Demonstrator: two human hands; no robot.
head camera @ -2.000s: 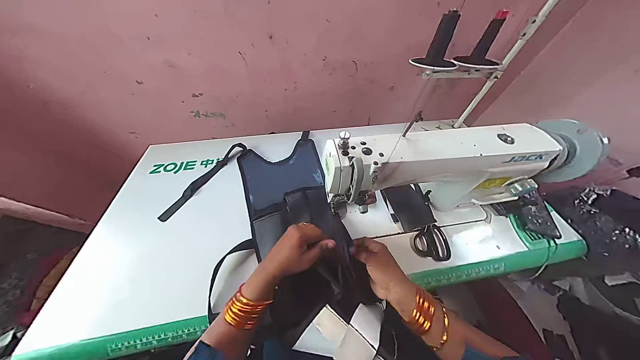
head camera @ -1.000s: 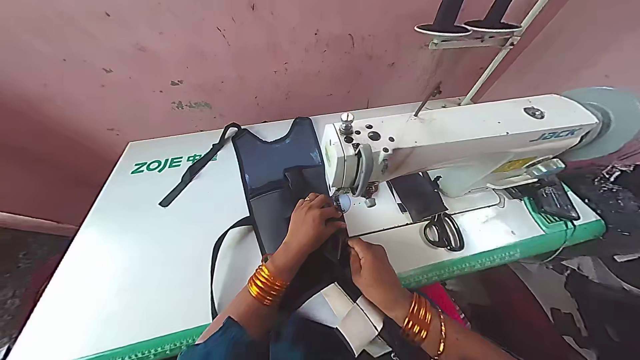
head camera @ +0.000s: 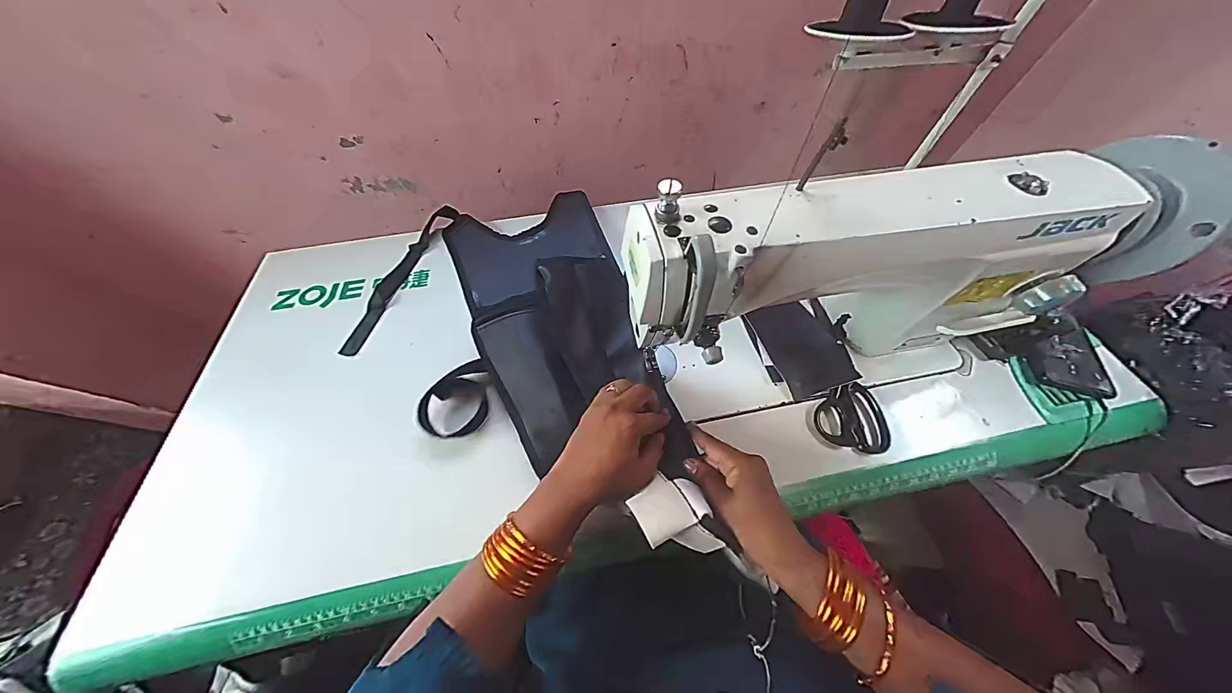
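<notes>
A dark fabric piece with straps lies on the white table, its right edge beside the needle area of a white sewing machine. My left hand grips a fold of this fabric just in front of the presser foot. Close to its right, my right hand pinches the fabric's edge between thumb and fingers. White strips hang from the near end, below both hands. The fabric partly hides the needle plate.
Scissors with black handles and a black flat piece lie right of the needle. A phone-like dark device rests at the table's right end. Thread cones stand behind. The green table edge runs along the front.
The fabric has shifted toward the table's front edge, and its left strap now lies in a loop. Both hands have stayed on the fabric near the needle.
</notes>
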